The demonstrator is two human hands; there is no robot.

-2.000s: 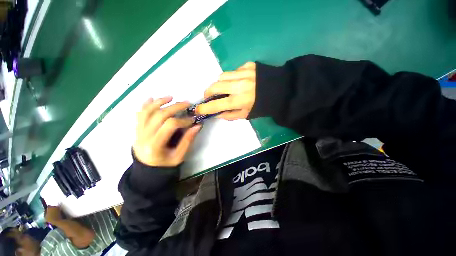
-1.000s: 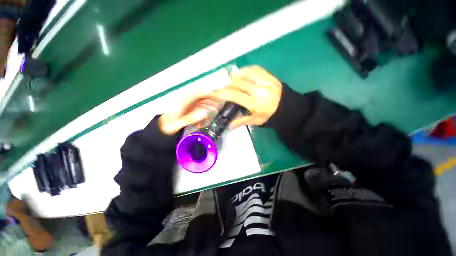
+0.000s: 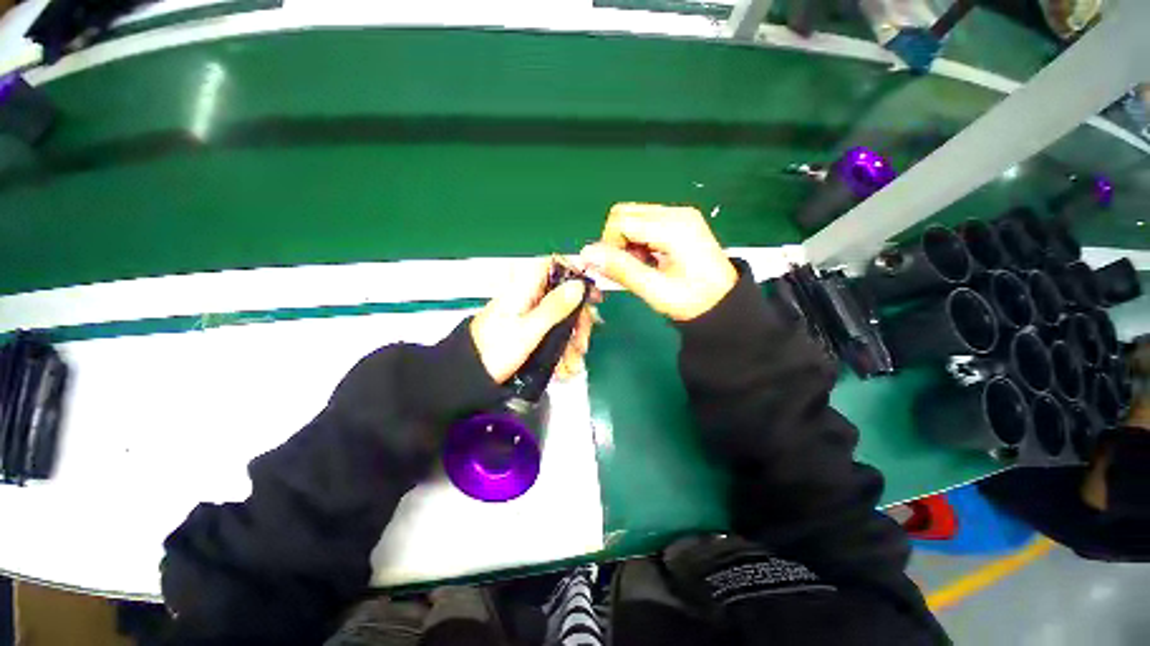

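Observation:
A partly assembled unit [image 3: 493, 456] with a shiny purple round end and a slim black handle is over the white work sheet. Its purple end faces up towards me and its handle points away. My left hand [image 3: 534, 324] is closed around the handle. My right hand [image 3: 665, 261] is at the handle's far end, thumb and fingertips pinched together there. Something small and thin shows between the fingertips, too small to tell, possibly lead wires.
Black barrel housings [image 3: 971, 318] stand clustered at right, beside a pile of handle shells [image 3: 837, 318]. More handle shells [image 3: 32, 406] lie at far left. The green conveyor [image 3: 416, 164] carries spaced units beyond the white rail. A grey post slants at upper right.
The view has swung right, bringing the barrel cluster in. My left hand now holds the handle, and my right hand has moved to its far end. The purple end stays nearest me.

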